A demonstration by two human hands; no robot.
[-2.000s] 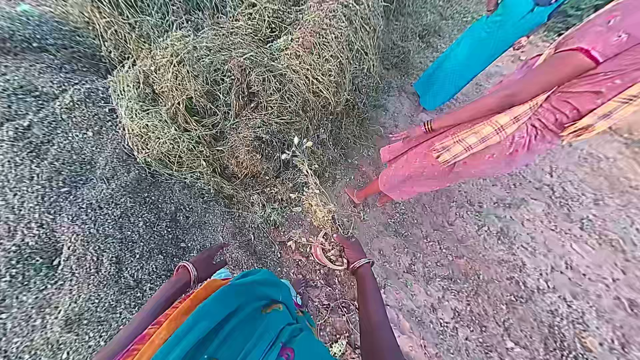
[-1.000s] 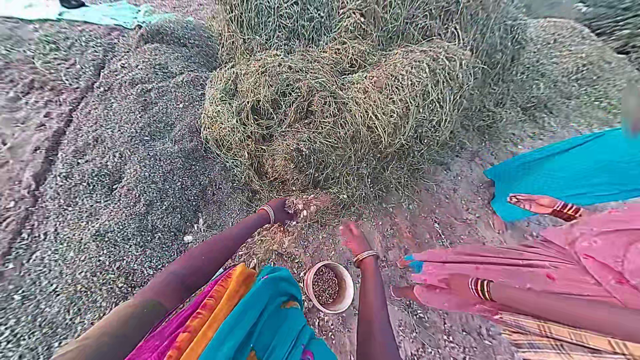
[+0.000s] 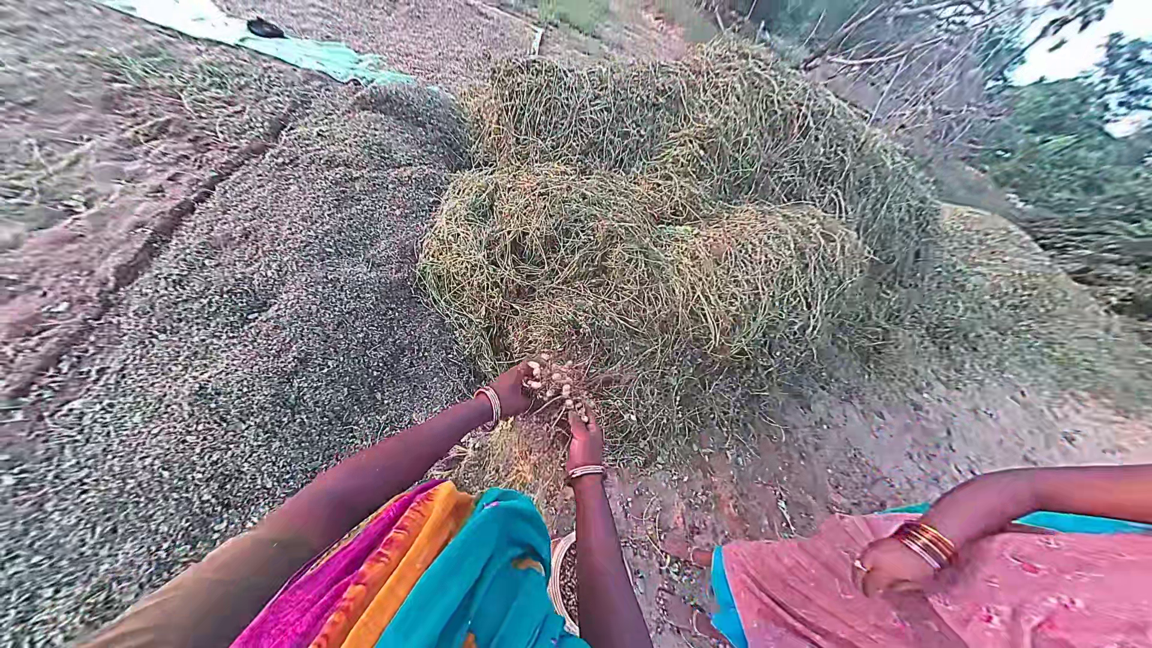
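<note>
My left hand (image 3: 515, 390) is closed around a plant bunch with pale pods, most likely peanuts (image 3: 560, 382), in front of the haystack-like pile. Just right of it and nearer me, my right hand (image 3: 585, 441) has its fingertips at the pods on the bunch's lower side. Both wrists wear bangles. Below, partly hidden by my right forearm, a round pale container (image 3: 560, 576) stands on the ground with small dark pieces in it.
A tall heap of dried plants (image 3: 630, 252) rises ahead. Small loose plant matter (image 3: 297, 306) covers the ground at left, with a light green sheet (image 3: 315, 56) beyond it. At right is a person in pink cloth (image 3: 837, 576), one bangled hand (image 3: 900, 562) showing.
My hands have come together at the pod bunch; one second ago they were apart. The other person's near hand has moved. The view has tilted up and shows more beyond the heap.
</note>
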